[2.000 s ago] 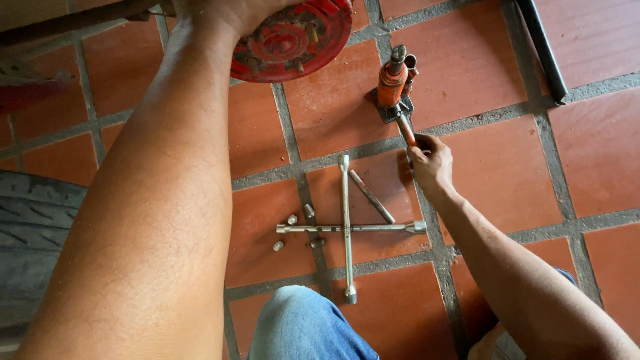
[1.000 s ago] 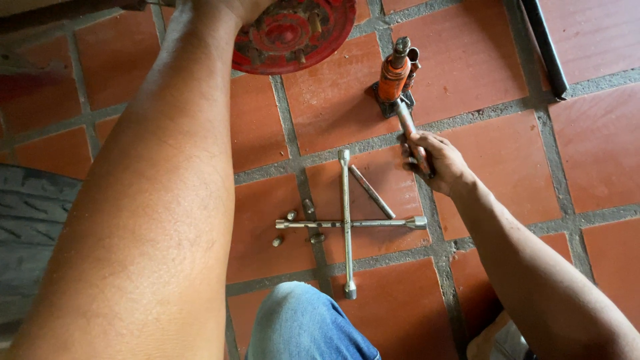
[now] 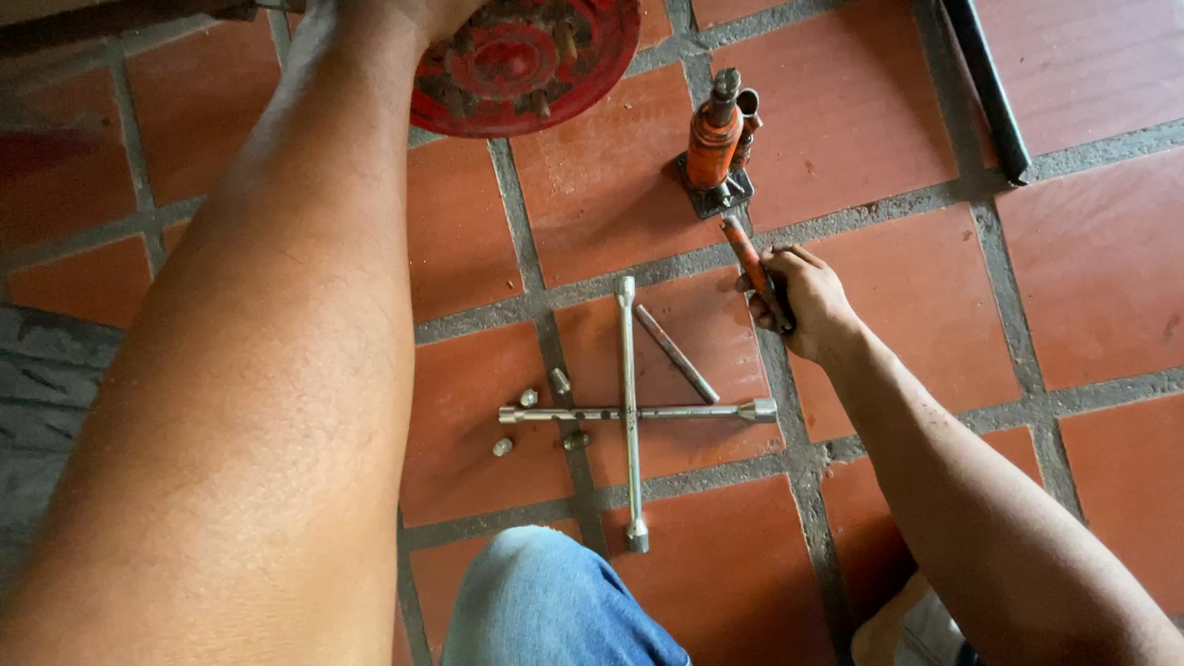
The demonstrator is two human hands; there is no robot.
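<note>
My right hand holds a short orange jack handle, its far end pointing at the base of an orange bottle jack. The jack stands upright on the tiles, and a small gap parts it from the handle. My left hand is at the top edge beside a red wheel hub or brake drum with studs; its fingers are mostly out of view. Below lie a chrome four-way lug wrench, a thin metal rod and several lug nuts.
A tire is at the left edge, partly behind my left forearm. A long black bar lies at the upper right. My denim-covered knee shows at the bottom, over a terracotta tile floor with wide grout lines.
The handle in my right hand met the jack's base earlier and is now apart from it, with its far end drawn back. The jack and the lug wrench have stayed in place.
</note>
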